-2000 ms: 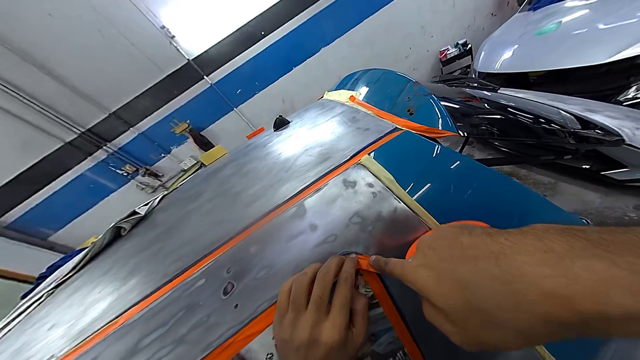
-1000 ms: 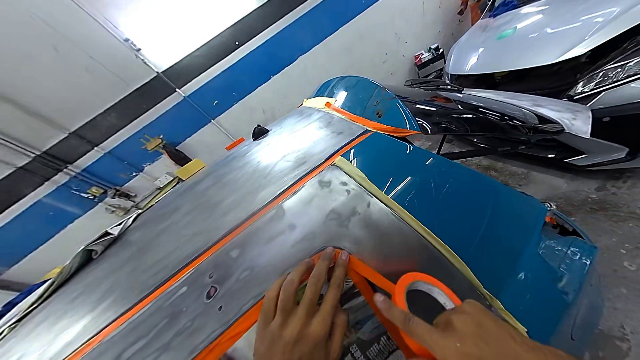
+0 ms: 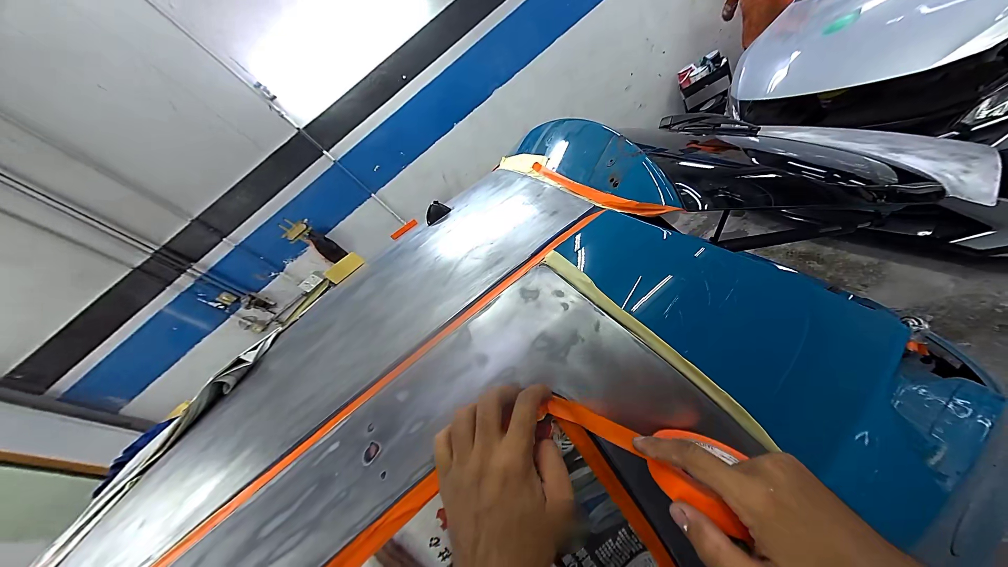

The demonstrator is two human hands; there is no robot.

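My left hand (image 3: 504, 472) presses its fingertips on the corner of an opening in the sanded grey car body panel (image 3: 520, 331), at the end of a stretched strip of orange masking tape (image 3: 594, 423). My right hand (image 3: 787, 504) holds the roll of orange masking tape (image 3: 697, 480), and the strip runs from it to my left fingertips. More orange tape (image 3: 394, 516) lines the opening's edge below my left hand. Printed paper (image 3: 602, 512) shows inside the opening, partly hidden by my left hand.
Yellowish masking tape (image 3: 661, 342) separates the grey panel from a blue painted panel (image 3: 756, 346). Another orange tape line (image 3: 378, 386) follows a panel seam. A black car part (image 3: 787, 169) and a silver car (image 3: 858, 55) stand at the upper right. Part of another person (image 3: 760, 16) shows at the top.
My right hand and the tape roll have moved right, away from my left fingertips, and more strip is stretched between them. My left hand stays at the opening's corner.
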